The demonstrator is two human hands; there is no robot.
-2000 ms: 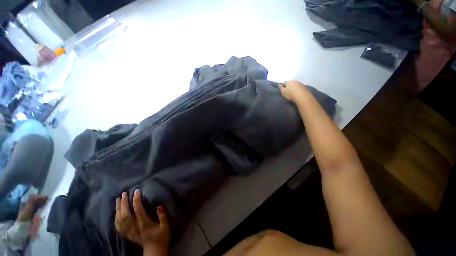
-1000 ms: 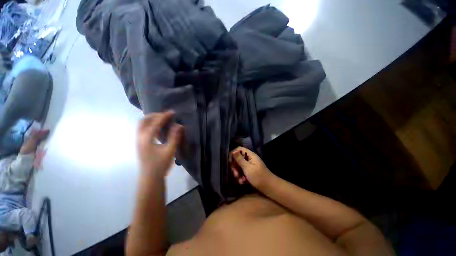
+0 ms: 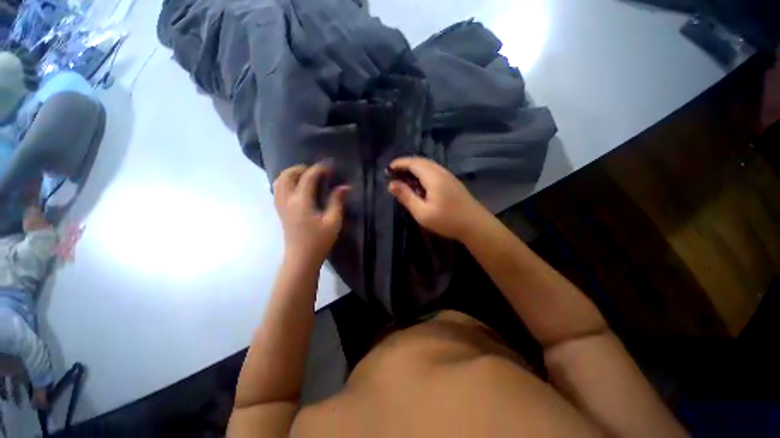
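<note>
A large heap of dark grey garments (image 3: 295,85) lies on the white table and hangs over its near edge against the wearer's body. Several parallel cloth edges run down its middle. My left hand (image 3: 310,205) is on the left side of these edges, fingers curled and slightly blurred; whether it pinches cloth is unclear. My right hand (image 3: 428,195) is at the right side of the edges, curled around a small dark tool, perhaps thread snips (image 3: 409,179), mostly hidden by the fingers.
The white table (image 3: 171,299) curves around the heap. At the left are a grey and light-blue cushion (image 3: 64,137), a person's small arm and clothed body (image 3: 26,265), and clear plastic-wrapped items at the upper left. A dark packet (image 3: 714,41) lies at the upper right.
The heap has been turned and drawn over the near edge since the oldest frame. Since the middle frame both hands have moved up along the cloth edges, and my left hand has moved right, onto the cloth.
</note>
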